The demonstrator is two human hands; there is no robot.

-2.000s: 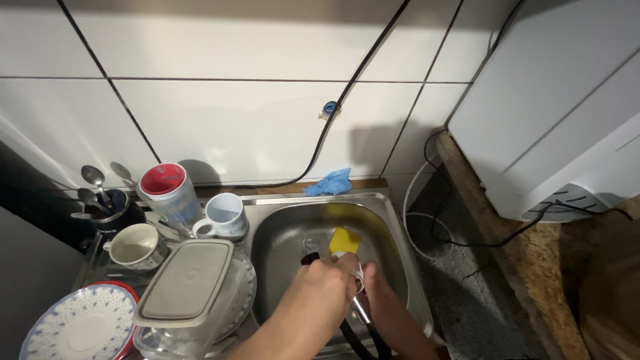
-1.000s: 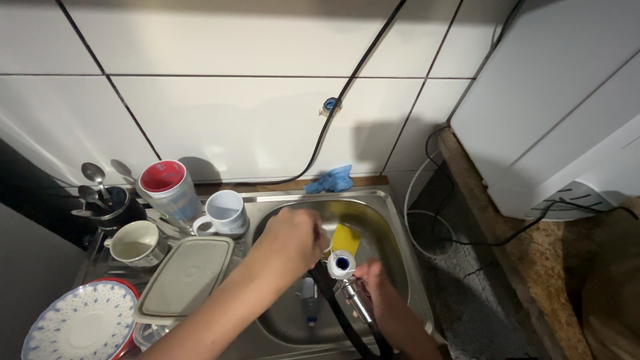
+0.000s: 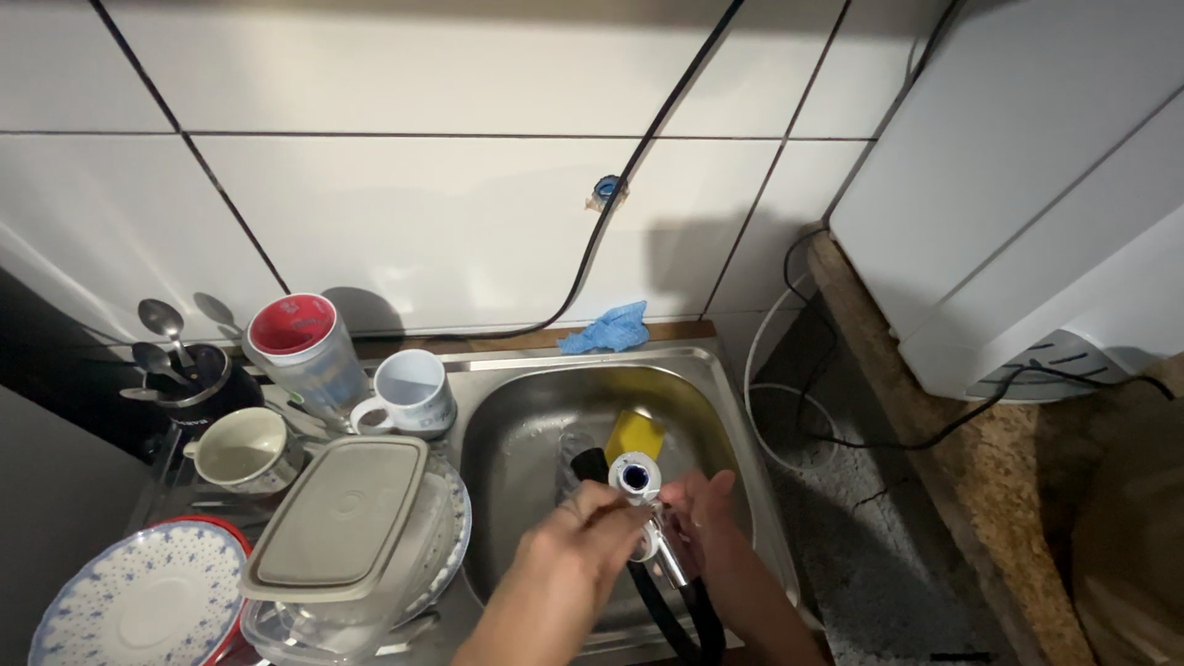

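Observation:
Over the stainless steel sink (image 3: 518, 407), a chrome faucet fitting (image 3: 668, 553) with a round white-rimmed end and a black flexible hose (image 3: 708, 615) is held between both hands. My left hand (image 3: 587, 546) pinches something thin and pale beside the white-rimmed end; what it is cannot be told. My right hand (image 3: 705, 518) holds the chrome part from the right, its far fingers partly hidden. Behind the fitting a yellow sponge (image 3: 636, 433) lies in the basin. A black tube end (image 3: 590, 464) shows just left of the white rim.
Left of the sink stand a white mug (image 3: 416, 393), a red-lined cup (image 3: 294, 326), a cream cup (image 3: 245, 450), a lidded plastic container (image 3: 342, 518), plates (image 3: 139, 592) and a spoon holder (image 3: 199, 384). A blue cloth (image 3: 606, 328) lies behind the basin. A black cable (image 3: 592, 250) crosses the wall.
My left hand was raised to the left of the fitting one second ago and has come down to it. The white-rimmed end, hidden two seconds ago, now shows.

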